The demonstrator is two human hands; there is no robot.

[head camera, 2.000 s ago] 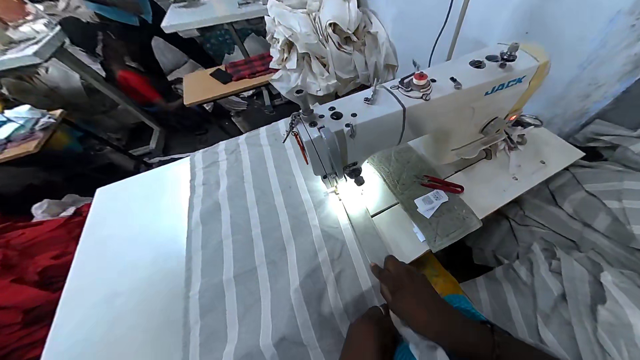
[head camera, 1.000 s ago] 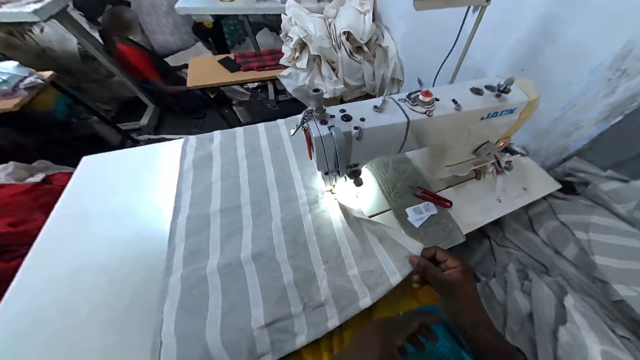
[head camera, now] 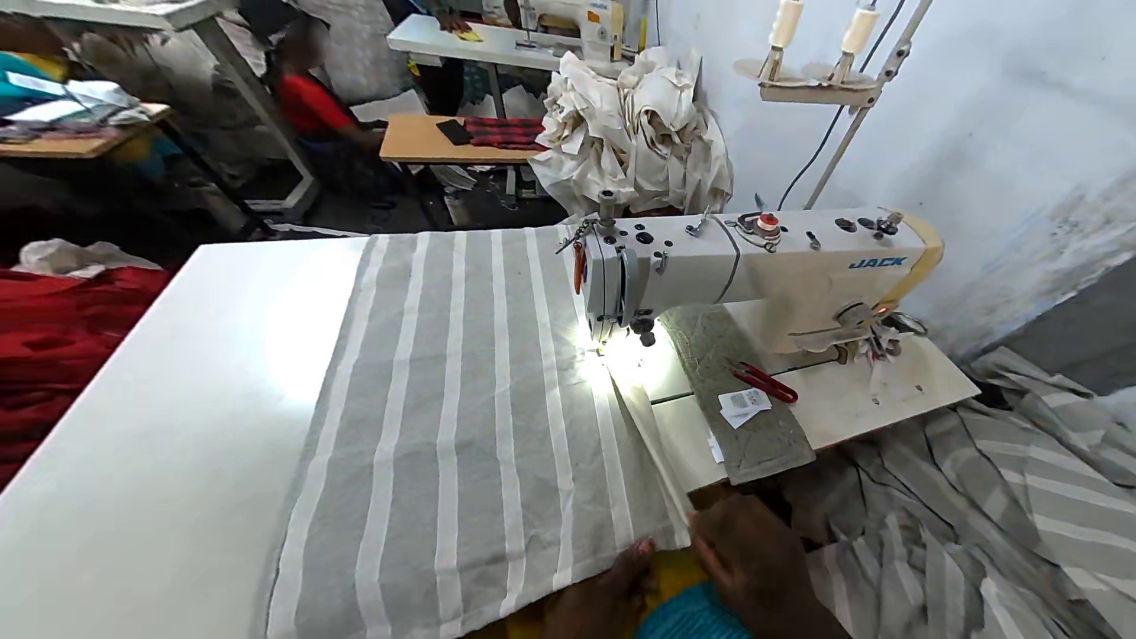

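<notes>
Grey fabric with white stripes [head camera: 479, 417] lies flat over the white sewing table [head camera: 213, 382], its right edge folded and running under the lit needle area of a Jack sewing machine [head camera: 781, 275]. My right hand [head camera: 750, 550] pinches the folded edge at the fabric's near right corner. Just left of it, my left hand [head camera: 612, 590] holds the near hem, thumb on top and fingers mostly hidden beneath. Red thread snips [head camera: 765, 383] and small white labels [head camera: 744, 406] rest on a grey-green cloth pad [head camera: 754, 444] right of the needle.
More striped fabric [head camera: 976, 515] is heaped at the right, below the machine bed. Red cloth [head camera: 71, 346] lies at the left. Behind are piled cream fabric [head camera: 635, 133], a small wooden table [head camera: 426, 142] and a seated person in red [head camera: 311, 98]. A thread stand [head camera: 821, 93] rises by the wall.
The striped fabric's right edge, spread outward one second ago, is now folded inward. My left hand has come onto the near hem, and the view has shifted to show more of the wall and thread stand.
</notes>
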